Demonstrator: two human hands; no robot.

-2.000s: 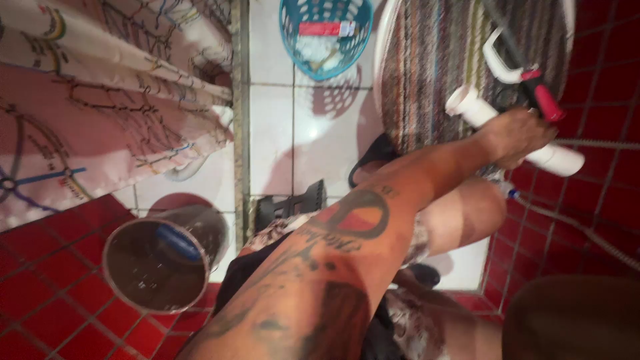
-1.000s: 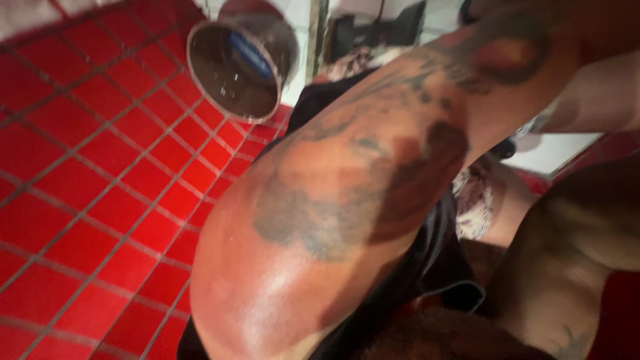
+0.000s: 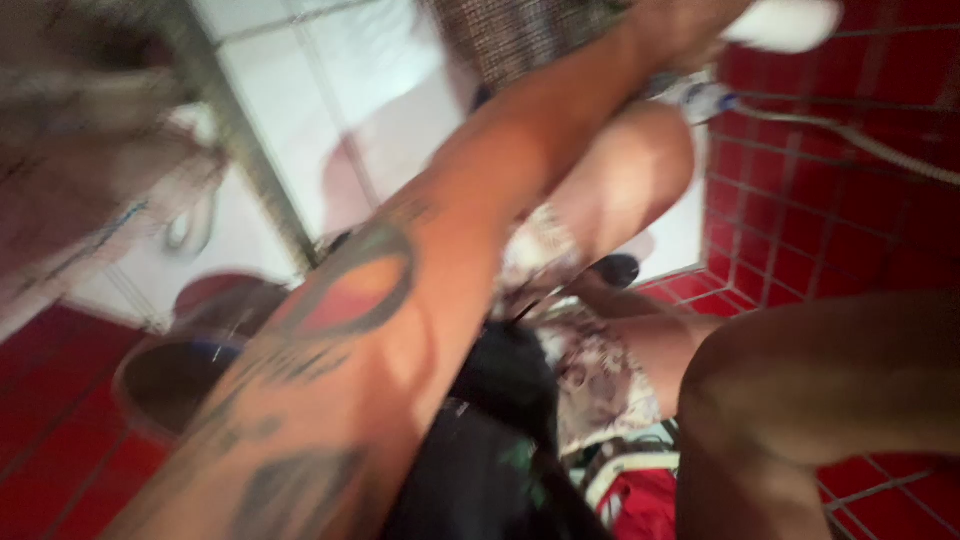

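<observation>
My tattooed left arm reaches from the lower left to the top right of the head view. At its end my left hand, blurred and partly cut off by the top edge, is closed around a white plastic pipe. The pipe's rounded end sticks out to the right of the hand. Below the hand, by my bare knee, is a white and blue fitting on a pale hose. My other arm is bent at the right side, in shadow, and its hand is outside the view.
A bucket stands at the lower left, partly behind my arm. A striped woven mat lies at the top. A patterned curtain hangs at the left. Red tiled wall borders the right. Red cloth shows at the bottom.
The view swung far towards my shoulder and partly back. The red-handled hacksaw and turquoise basket, seen two seconds ago, are outside the frame now.
</observation>
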